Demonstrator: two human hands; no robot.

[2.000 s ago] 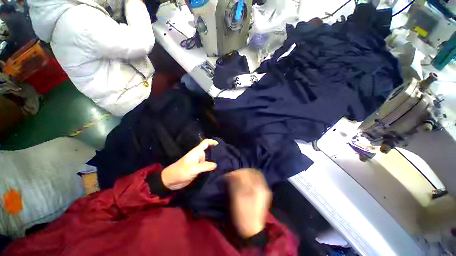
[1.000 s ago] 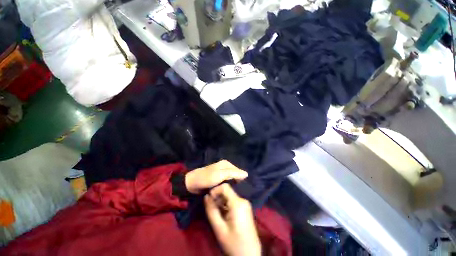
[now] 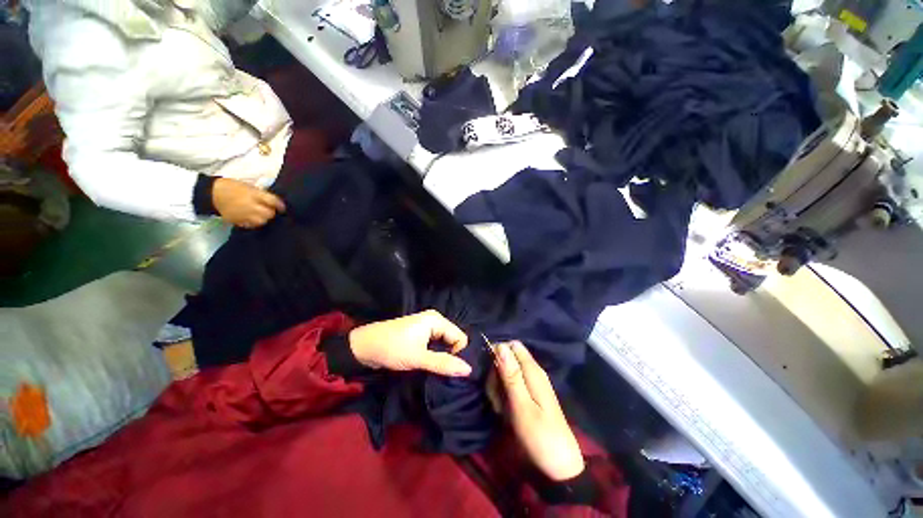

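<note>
A navy garment piece [image 3: 455, 410] lies bunched in the lap, and navy cloth runs from it up over the table edge. My left hand [image 3: 413, 344] grips the cloth between thumb and fingers. My right hand [image 3: 534, 405] is just right of it, fingers together and pointing up. Thin silver snips [image 3: 488, 345] stick out from its fingertips against the cloth; their handles are hidden in the palm. Whether the blades are open or closed cannot be told.
A cream sewing machine [image 3: 810, 192] stands at right on the white table [image 3: 698, 390]. A navy garment pile [image 3: 688, 96] lies behind it. A dark bundle with a white lettered band [image 3: 503, 128] is left of the pile. A person in a white jacket [image 3: 162, 111] holds dark cloth at left.
My hands have moved apart from their overlap, and the snips now show at my right fingertips. The other person's hand has come into view on the dark cloth at left.
</note>
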